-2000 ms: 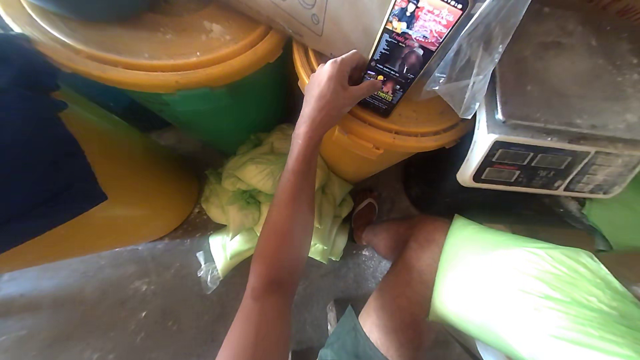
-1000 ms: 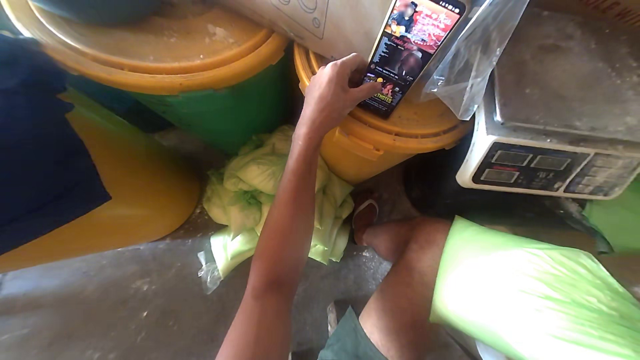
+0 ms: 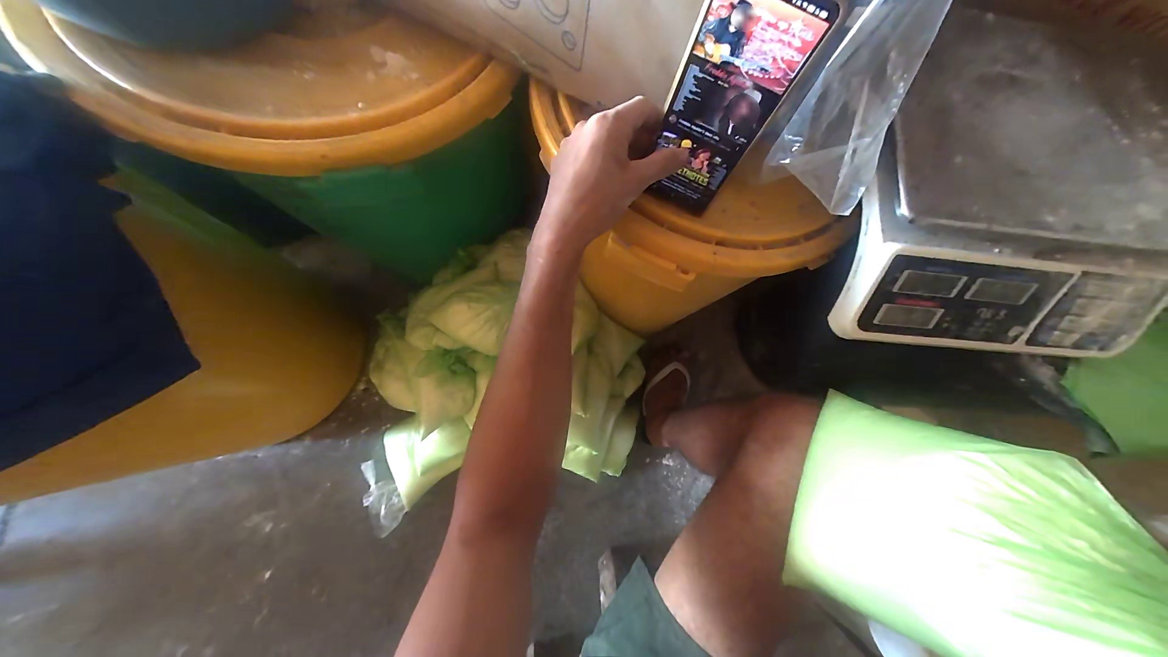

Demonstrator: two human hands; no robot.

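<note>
My left hand [image 3: 616,169] reaches up to a smartphone [image 3: 735,100] with its screen lit. The thumb lies over the lower part of the screen, and the curled fingers are at the phone's left edge; they do not appear to grip it. The phone rests tilted over the orange lid [image 3: 766,214] of a tub, next to a cardboard carton [image 3: 630,46]. A clear plastic bag [image 3: 853,119] lies against the phone's right side. My right hand is out of view.
Large lidded tub [image 3: 301,100] at upper left, yellow container [image 3: 246,328] below it. Light-green plastic bags [image 3: 456,338] lie heaped on the floor. At right is a digital scale [image 3: 1031,155]; a light-green plastic bag [image 3: 958,511] lies over my leg [image 3: 730,511].
</note>
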